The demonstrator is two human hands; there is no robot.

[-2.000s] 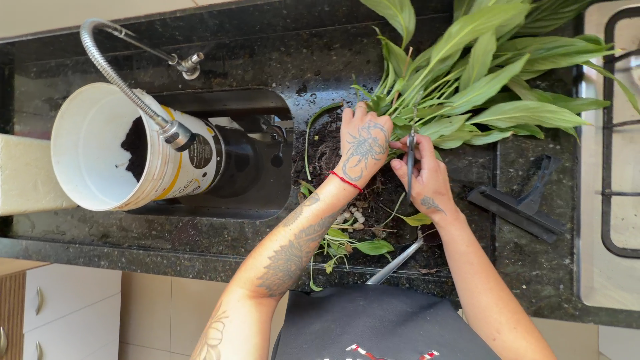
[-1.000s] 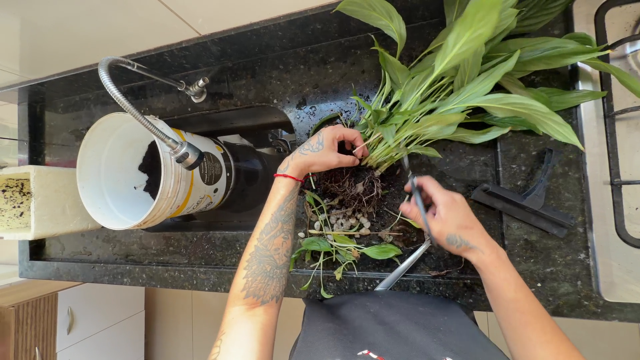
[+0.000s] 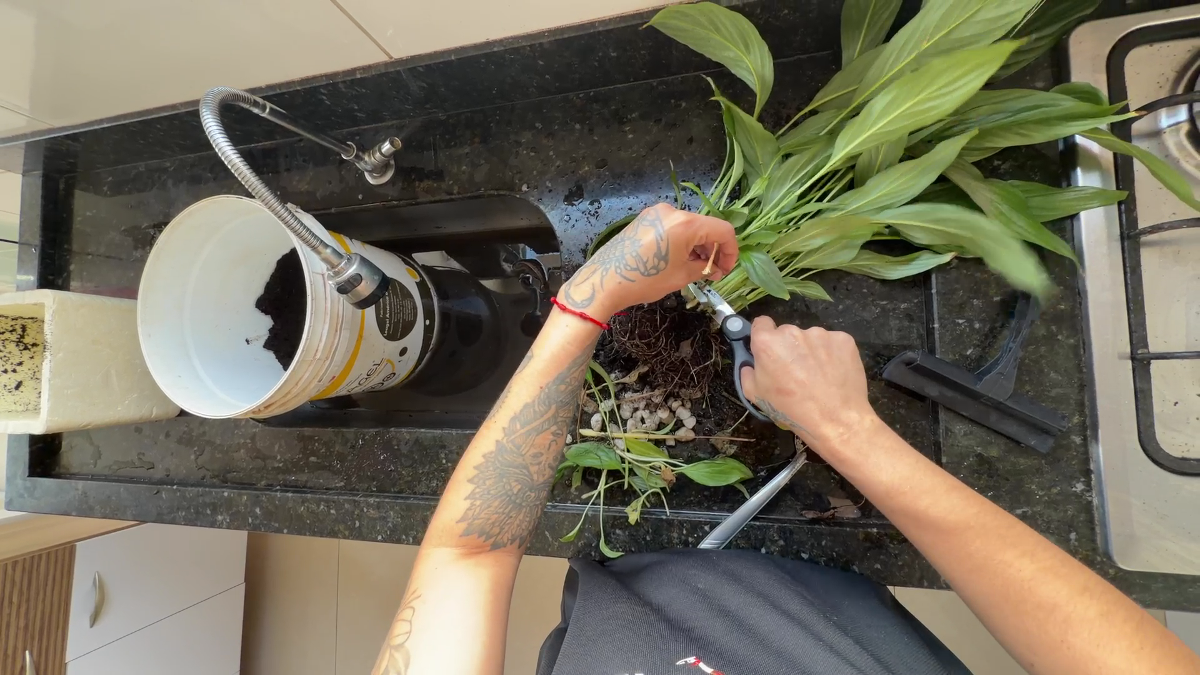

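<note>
A leafy green plant (image 3: 844, 197) lies on its side on the dark stone counter, its root ball (image 3: 670, 347) toward me. My left hand (image 3: 666, 253) pinches a small pale dry stem (image 3: 711, 261) at the base of the leaf stalks. My right hand (image 3: 811, 380) grips black-handled scissors (image 3: 738, 333); their metal blades point at the stalk bases, just below my left fingers. Cut leaves and stems (image 3: 647, 464) lie with pale pebbles (image 3: 642, 415) below the roots. Near them, a metal utensil handle (image 3: 755, 504) slants over the counter edge.
A white bucket (image 3: 352, 375) holding dark soil lies tipped over the sink (image 3: 506, 211), under a flexible faucet (image 3: 220, 117). A pale foam box (image 3: 103, 361) stands at far left. A black squeegee (image 3: 975, 398) and a gas stove (image 3: 1097, 469) are at right.
My right hand has brought the scissors up to the stalk bases; one second ago they were lower right of them. The small dry stem now stands out between my left fingers.
</note>
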